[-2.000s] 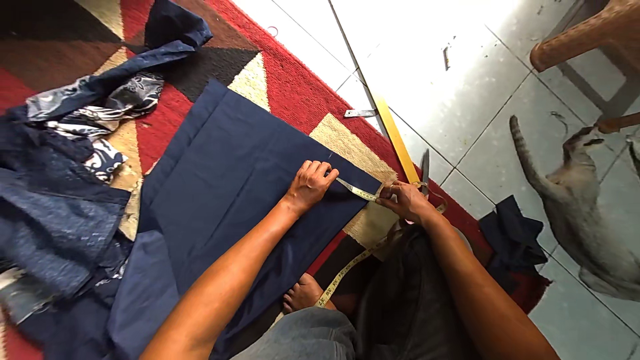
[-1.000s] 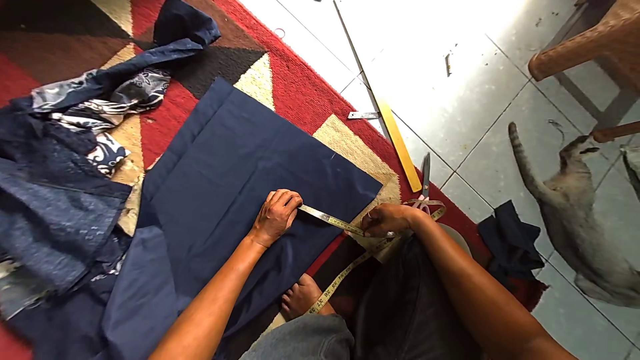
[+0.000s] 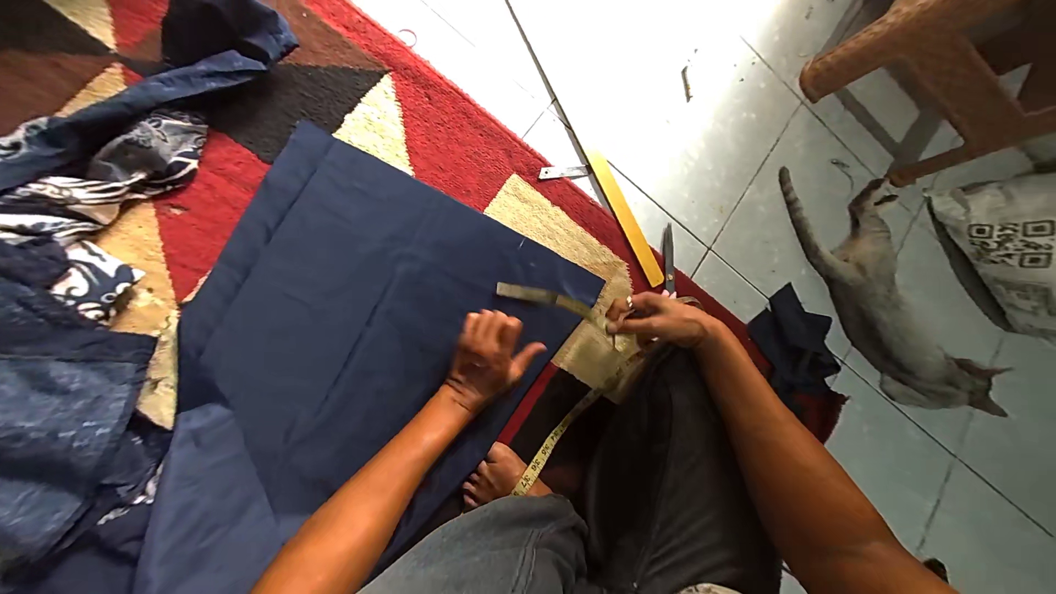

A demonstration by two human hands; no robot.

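Navy blue fabric (image 3: 388,289) lies spread over the patterned rug in front of me. My left hand (image 3: 491,355) is on or just above the cloth, its thumb apart from the fingers and nothing in it. By the fabric's right corner, my right hand (image 3: 656,320) pinches a yellow tape measure (image 3: 540,294). The tape's free end reaches left over the cloth, and more of it runs down past my foot to my lap. Just beyond my right hand lie scissors (image 3: 668,260), dark blades showing, handles partly hidden.
A yellow and metal ruler (image 3: 624,219) lies across the rug's edge. Heaped clothes (image 3: 66,412) cover the left side. Navy scraps (image 3: 792,338) lie at right, near a cat (image 3: 874,289) stretched on the tiles. A wooden chair (image 3: 932,82) and a printed bag (image 3: 1002,247) stand beyond.
My left hand has let go of the tape's end, which it held over the cloth before, and its fingers have spread. The right hand still holds the tape near the fabric's corner.
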